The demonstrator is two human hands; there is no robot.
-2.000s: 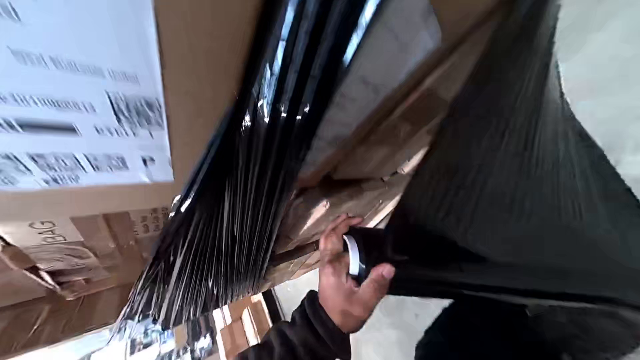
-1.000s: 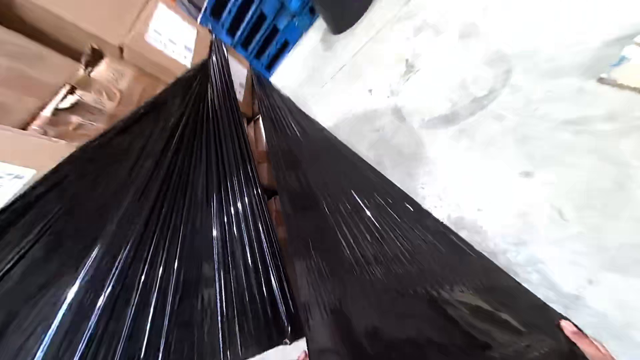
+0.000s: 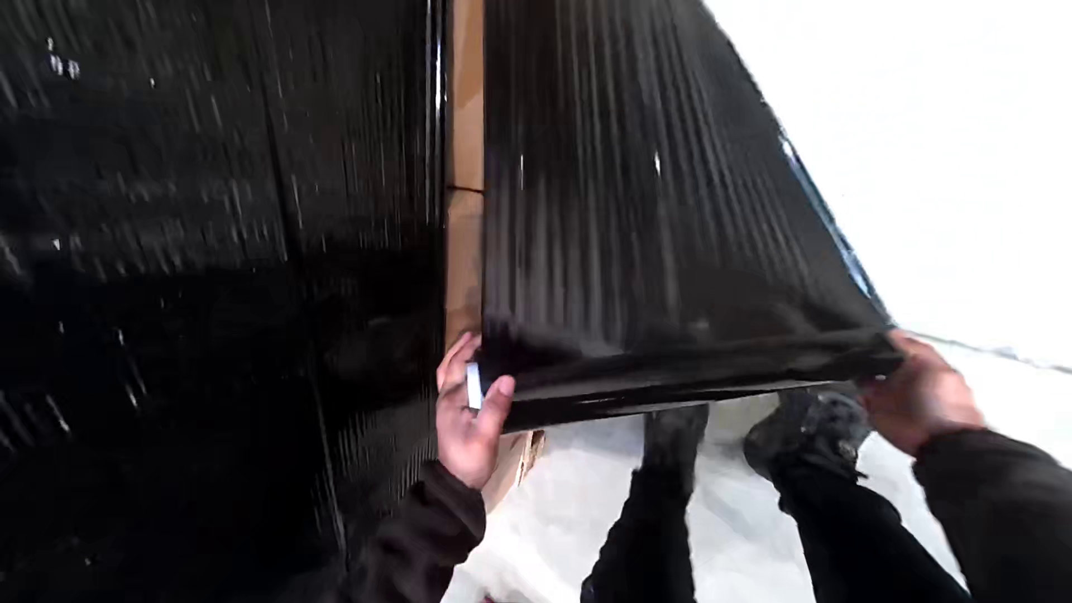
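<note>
A roll of black stretch film [image 3: 695, 381] lies across the view between my hands. My left hand [image 3: 471, 419] grips its left end, around a pale core edge, close to the wrapped stack. At the right end, my right hand [image 3: 925, 394] is closed around the roll, slightly blurred. From the roll a wide sheet of black film [image 3: 620, 184] stretches up and away. Black film [image 3: 209, 251] covers the stack on the left. Between the two film areas a narrow strip of cardboard box [image 3: 466, 243] shows.
Below the roll are my legs in dark trousers [image 3: 645, 528] and a dark shoe [image 3: 808, 427], on a pale concrete floor [image 3: 553, 519]. A cardboard edge [image 3: 511, 469] sticks out low beside my left wrist. The floor at right is glaringly bright.
The view has swung strongly. Both hands now show on the roll; one second ago only fingers showed at the frame's lower edge. Black film now covers the left side, where boxes showed before.
</note>
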